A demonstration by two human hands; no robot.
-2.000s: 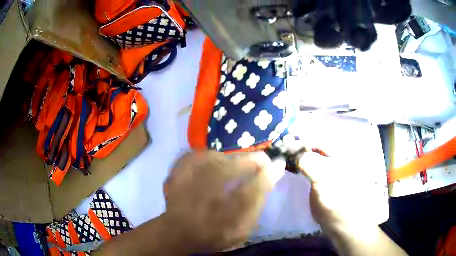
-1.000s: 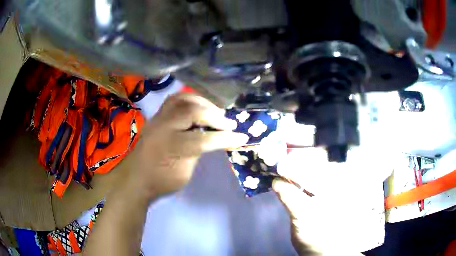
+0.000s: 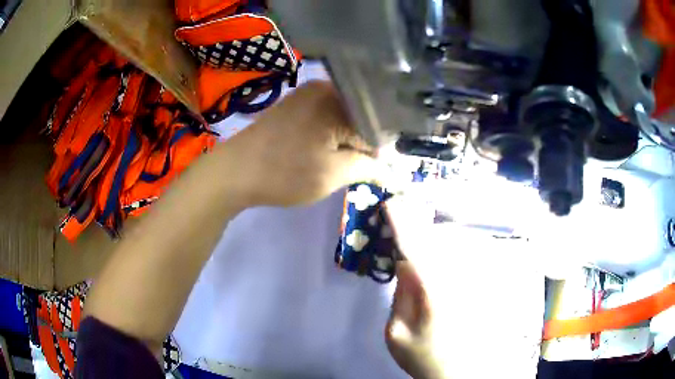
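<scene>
A navy printed panel with cream flowers [image 3: 358, 235] lies folded or bunched below the sewing machine head [image 3: 385, 59], with a dark strip at its lower end. My left hand [image 3: 307, 152] holds its upper end close to the needle area; the fingertips are washed out by glare. My right hand [image 3: 409, 311] is at the panel's right side, its fingers along the edge and partly lost in the bright light. The needle and presser foot cannot be made out clearly.
A cardboard carton [image 3: 29, 244] with orange gussets [image 3: 122, 159] stands at left. A part-sewn pouch [image 3: 240, 44] lies behind it. A panel stack [image 3: 55, 326] is lower left. An orange strip [image 3: 614, 317] crosses a tray at right. A black cylinder [image 3: 560, 159] hangs from the machine.
Since one second ago, the machine head appears farther right and smaller as the view shifted. My left hand is nearer the needle area. The print now hangs lower, turned more upright between my hands.
</scene>
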